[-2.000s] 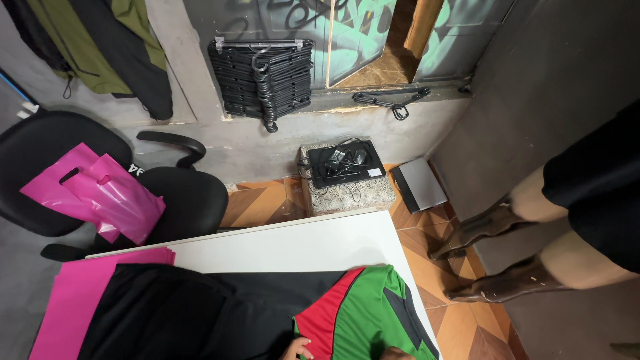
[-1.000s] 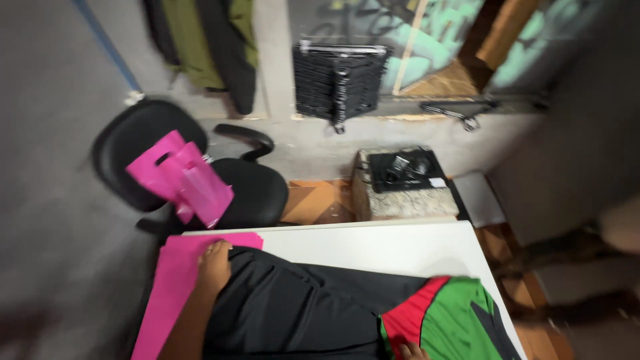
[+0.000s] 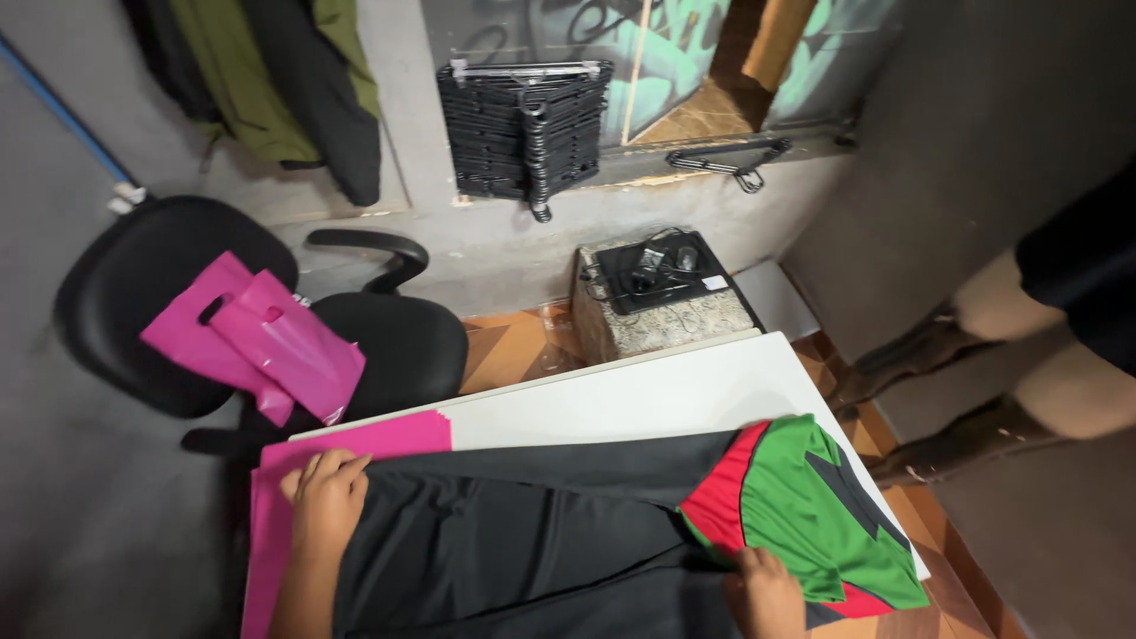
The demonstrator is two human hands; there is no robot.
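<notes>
A black garment with a green and red section [image 3: 532,524] lies spread over a white table [image 3: 639,390]. At its left end my left hand [image 3: 328,497] grips the black fabric's upper edge, above pink plastic sheets or bags [image 3: 382,437] stacked beneath. Lower right, my right hand [image 3: 768,590] rests with curled fingers at the border of the black, red and green fabric; whether it pinches the cloth is hidden. The green part [image 3: 799,497] lies at the table's right end, with dark and red panels.
Behind the table stands a black office chair [image 3: 390,346] bearing pink plastic bags [image 3: 284,337]. A patterned box [image 3: 683,324] holds a black device with cables [image 3: 657,271]. Black hangers [image 3: 532,133] hang at the window. At right are a person's legs [image 3: 976,355] in dark boots.
My left hand, out of view two seconds ago, is now at the garment's left end. The black fabric there lies straighter than one second ago. The view has shifted.
</notes>
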